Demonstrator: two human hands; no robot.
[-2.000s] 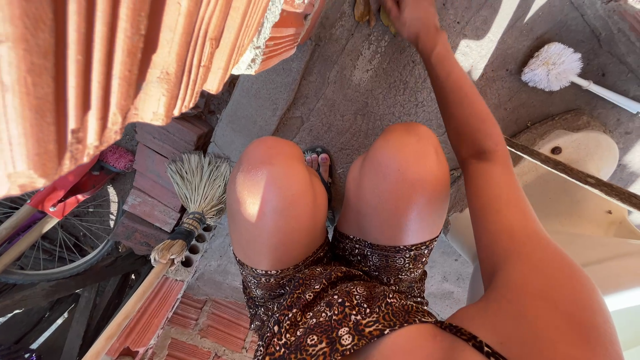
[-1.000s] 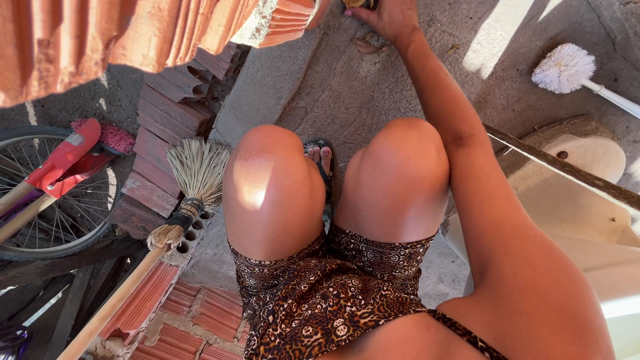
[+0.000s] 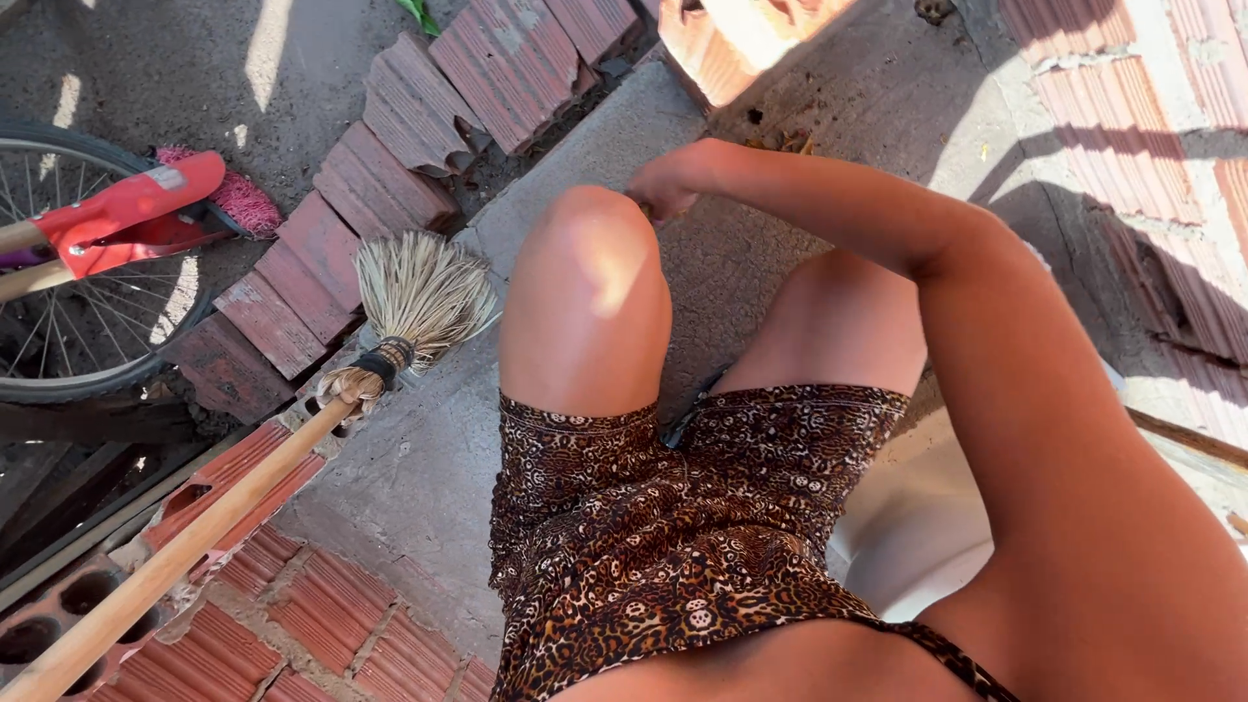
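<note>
My right hand (image 3: 673, 180) is reached across to just beyond my left knee, its fingers curled down and partly hidden behind that knee. A small yellowish-brown bit shows at the fingertips, too small to name. Beyond the wrist, dry leaves (image 3: 795, 142) lie on the concrete floor by a hollow clay brick (image 3: 721, 54). My left hand is outside the view. A straw broom (image 3: 424, 297) with a wooden handle leans to the left of my left leg.
A row of broken clay bricks (image 3: 385, 185) edges the floor on the left. Past it are a bicycle wheel (image 3: 58, 322), a red metal tool with two wooden handles (image 3: 132, 210) and a pink fringed item (image 3: 249, 200). A brick wall (image 3: 1121, 127) rises at right; a pale ceramic fixture (image 3: 916, 507) stands below it.
My right hand has come from the floor at the top of the view back to beside my left knee, and the arm is now bent. The view has shifted; the white brush has dropped out of sight.
</note>
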